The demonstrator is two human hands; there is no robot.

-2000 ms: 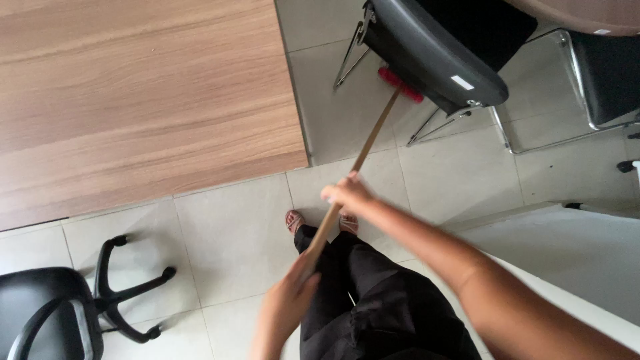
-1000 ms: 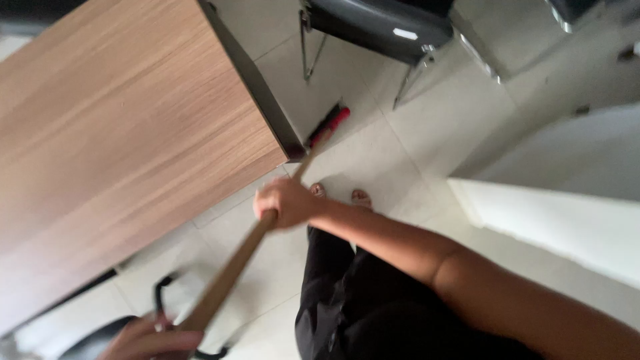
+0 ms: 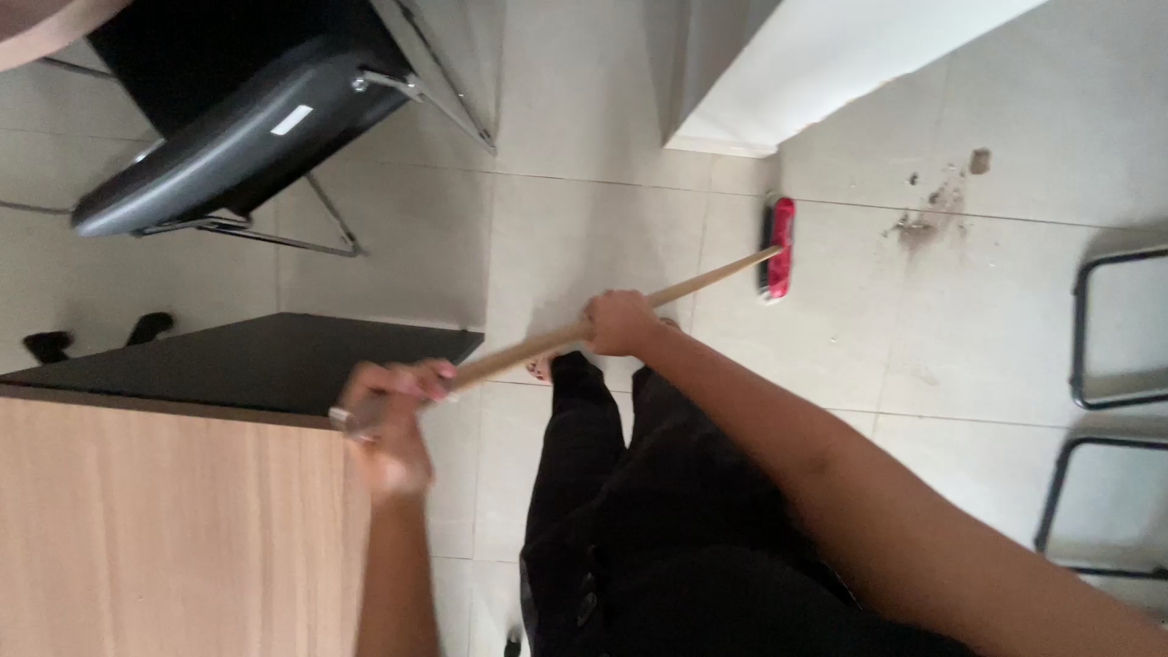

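A push broom with a wooden handle (image 3: 529, 348) runs slantwise across the view. My left hand (image 3: 392, 415) is closed around its upper end, beside the desk corner. Lower on the same handle, my right hand (image 3: 622, 322) grips it above my feet. The red broom head (image 3: 781, 248), with dark bristles on its left side, rests on the tiled floor. To the right of the head lies a small pile of dirt and debris (image 3: 926, 219), apart from the bristles.
A wood-topped desk (image 3: 173, 529) with a dark side panel stands at lower left. The black chair (image 3: 237, 137) with metal legs is at upper left. A white partition (image 3: 776, 82) juts in from the top. Black metal frame legs (image 3: 1079, 328) are at the right edge.
The view has turned strongly to the right. The broom head, beside the desk corner one second ago, is now on open floor near the white partition. Both hands remain on the handle.
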